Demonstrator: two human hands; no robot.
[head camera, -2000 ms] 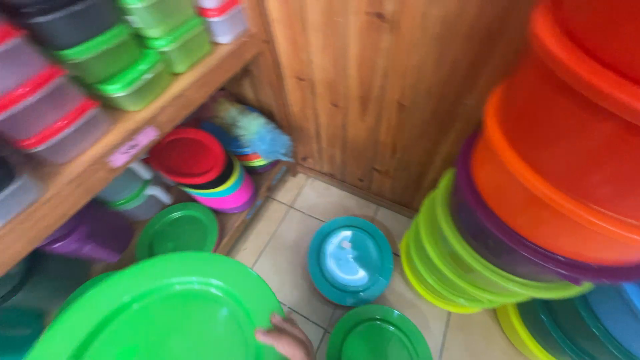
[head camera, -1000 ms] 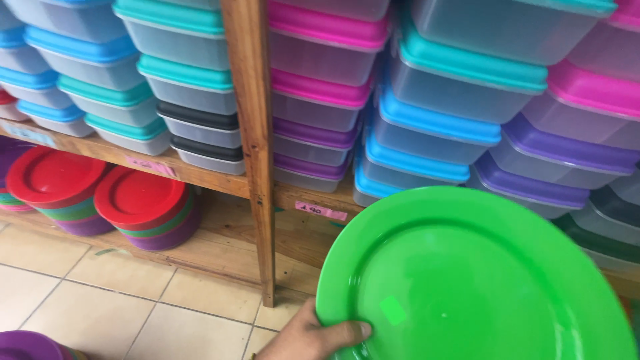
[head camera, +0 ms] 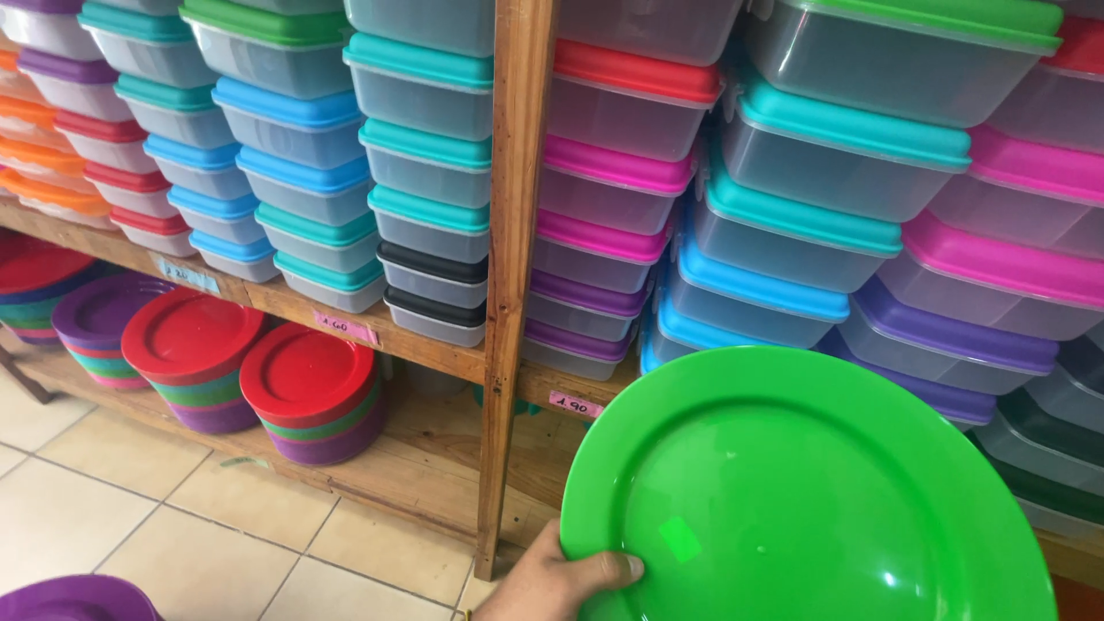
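My left hand (head camera: 561, 573) enters at the bottom centre and grips the left rim of a large round green plastic plate (head camera: 776, 492). Its thumb lies on the plate's upper face, while the fingers are mostly hidden beneath it. A small green sticker (head camera: 680, 539) is on the plate near the thumb. The plate fills the lower right, in front of the shelves, and its bottom edge runs out of view. My right hand is not in view.
A wooden post (head camera: 509, 285) divides shelves of stacked clear containers with coloured lids (head camera: 423, 207). Stacks of round plastic plates with red tops (head camera: 306, 371) stand on the low board at left. A purple round item (head camera: 78, 599) is at the bottom left, over the tiled floor.
The view has swung from the corner with the tall stacks of tubs to the container shelves. The green plate, at lower left two seconds ago, is now at lower right.
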